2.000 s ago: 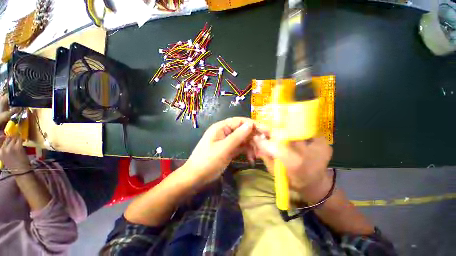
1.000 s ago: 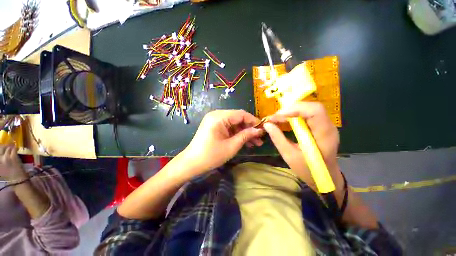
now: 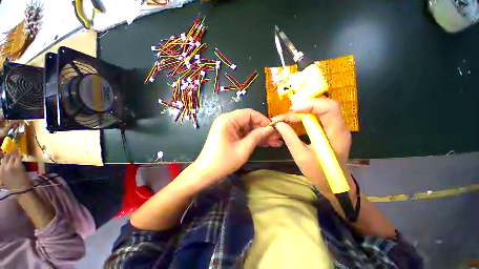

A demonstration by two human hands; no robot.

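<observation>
My right hand (image 3: 326,134) holds the soldering iron (image 3: 326,152) by its yellow handle, with the shaft and tip pointing away from me above the board. My left hand (image 3: 235,137) pinches a connector lead (image 3: 274,123) between thumb and finger. The right fingertips touch the lead too, and most of it is hidden by fingers. The orange circuit board panel (image 3: 344,94) lies flat on the dark green mat, partly covered by the iron and my right hand. A loose pile of connector leads (image 3: 190,65), red, black and yellow with white plugs, lies to its left.
Two black fans (image 3: 86,93) stand at the left. A neighbouring person's hand (image 3: 14,171) holds a yellow tool beyond them. Yellow-handled pliers (image 3: 83,11) lie at the far left. A whitish tub (image 3: 453,14) stands at the far right corner. The bench's near edge (image 3: 409,157) runs before me.
The iron has swung from a blurred position over the board to a steady leftward tilt. The lead between my fingertips has become visible. The view has shifted slightly.
</observation>
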